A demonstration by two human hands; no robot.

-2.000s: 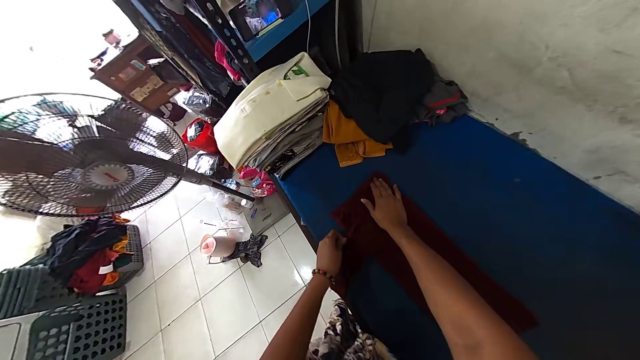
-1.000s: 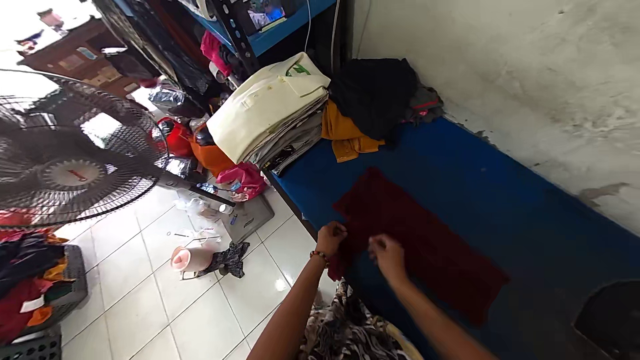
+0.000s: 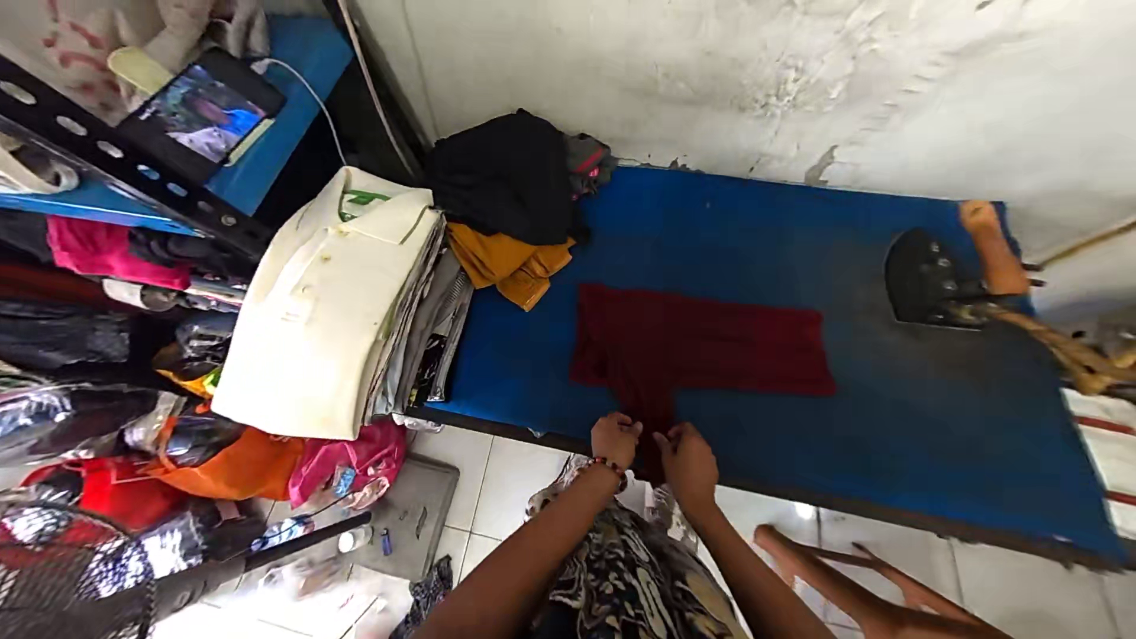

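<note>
A dark red garment (image 3: pixel 745 346) lies flat on the blue cloth of the table (image 3: pixel 754 240), with a narrower part running down over the near edge. My left hand (image 3: pixel 617 439), with a beaded bracelet at the wrist, pinches the left side of that narrower part. My right hand (image 3: pixel 688 461) holds its right side between thumb and fingers. An iron (image 3: pixel 932 280) rests at the right of the table, its plate side partly in view; beside it is a brown, worn object that I cannot identify.
Folded shirts (image 3: pixel 328 302) are stacked at the table's left end. Behind them lie a black garment (image 3: pixel 506 177) and a mustard garment (image 3: pixel 510 257). A blue shelf (image 3: pixel 293 89) holds a phone (image 3: pixel 204 115). A fan (image 3: pixel 71 568) stands at the lower left, a wooden stool (image 3: pixel 852 577) at the lower right.
My right hand has left the flat part of the red garment and now grips the narrower part beside my left hand. The view has swung right, bringing the iron into sight.
</note>
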